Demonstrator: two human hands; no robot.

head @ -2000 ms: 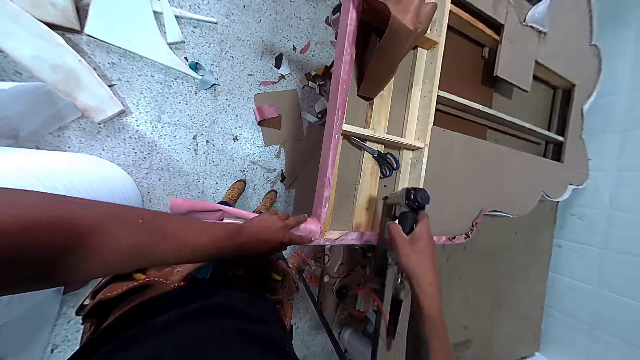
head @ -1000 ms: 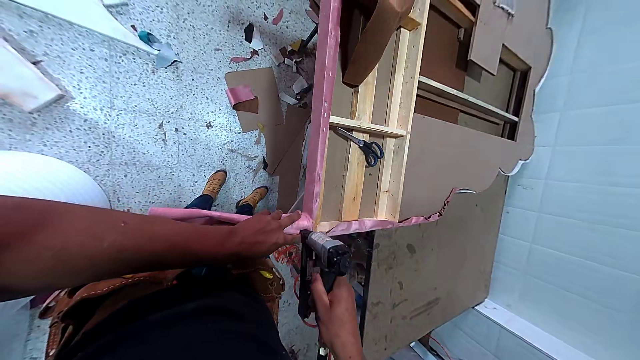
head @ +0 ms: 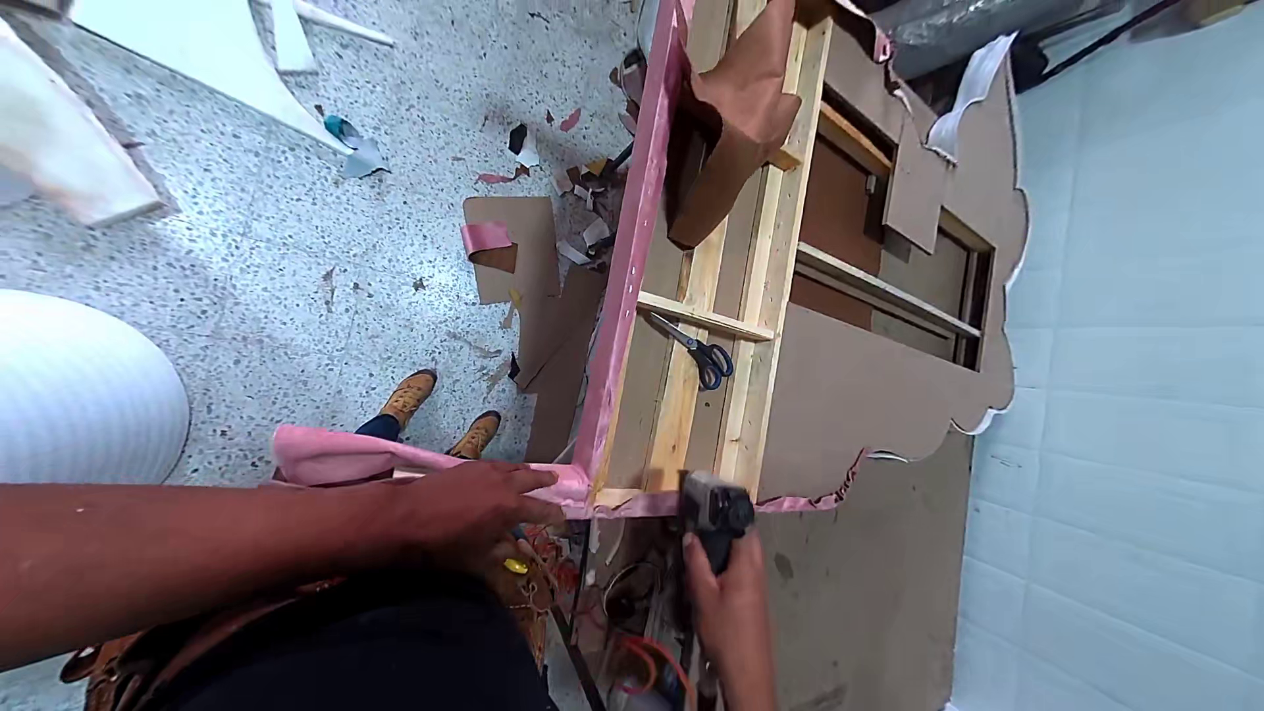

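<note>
With fingers spread, my left hand (head: 479, 504) presses on pink fabric (head: 563, 484) near the lower left corner of a wooden furniture frame (head: 750, 425). My right hand (head: 726, 583) grips a pneumatic staple gun (head: 713, 509), its nose over the pink strip on the frame's near edge. Pink fabric also wraps the frame's long left rail (head: 632, 257). Black-handled scissors (head: 701, 357) lie inside the frame, against a wooden crosspiece (head: 703, 316). Brown fabric (head: 731, 128) is draped over the far part of the frame.
Cardboard pieces (head: 528, 242) and scraps lie on the speckled floor. A white foam roll (head: 89, 395) is at the left, with white cut sheets (head: 212, 49) beyond it. Below the frame are an orange hose (head: 652, 662) and clutter. A brown board (head: 869, 573) is at the right.
The staple gun in my right hand has moved from the frame's lower left corner rightward along the near edge. My left hand remains on the pink fabric. The view has shifted.
</note>
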